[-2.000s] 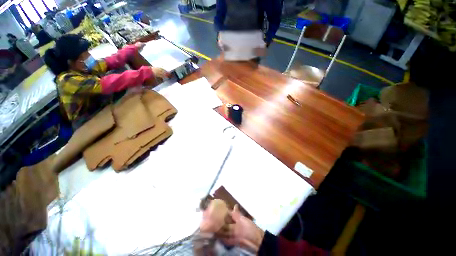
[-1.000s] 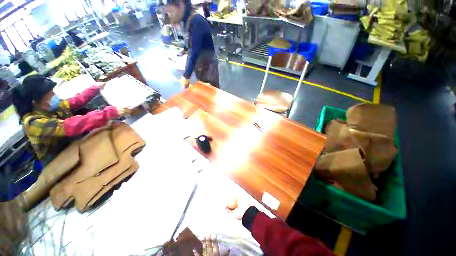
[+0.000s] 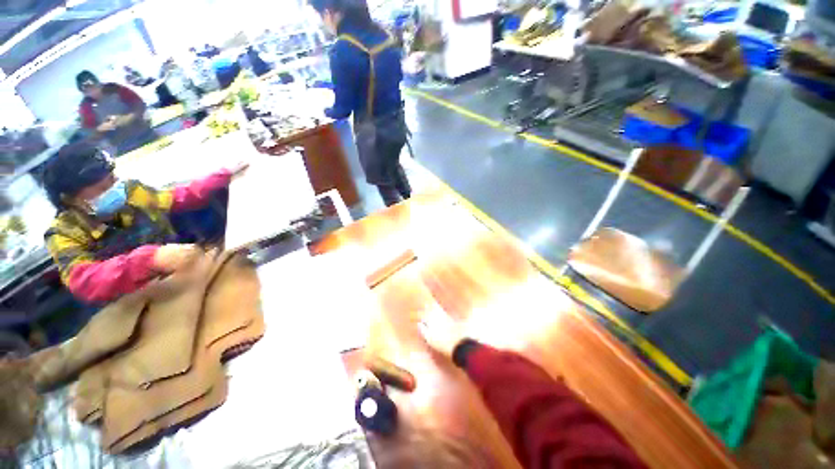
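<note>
My right hand (image 3: 441, 332), at the end of a dark red sleeve, is stretched over the glossy wood table (image 3: 549, 343). It is washed out by glare, so its fingers are unclear. A blurred shape at the bottom centre looks like my left hand (image 3: 426, 447), cut off by the edge. The black thread cone (image 3: 375, 410) with a white end lies just above it, beside a small brown spool (image 3: 391, 373). A flat brown strip (image 3: 391, 268) lies on the wood beyond my right hand.
Brown panels (image 3: 169, 362) are piled on the white bench surface (image 3: 298, 357) at left. A masked person (image 3: 114, 220) works behind them. Another person (image 3: 368, 101) stands beyond the wood table. A chair (image 3: 627, 266) stands at right, with a green crate (image 3: 746, 389) of brown pieces below.
The view has shifted. My right hand has moved from the white bench's near edge out over the wood. The standing person is turned away. The brown piece by my left hand is no longer in view.
</note>
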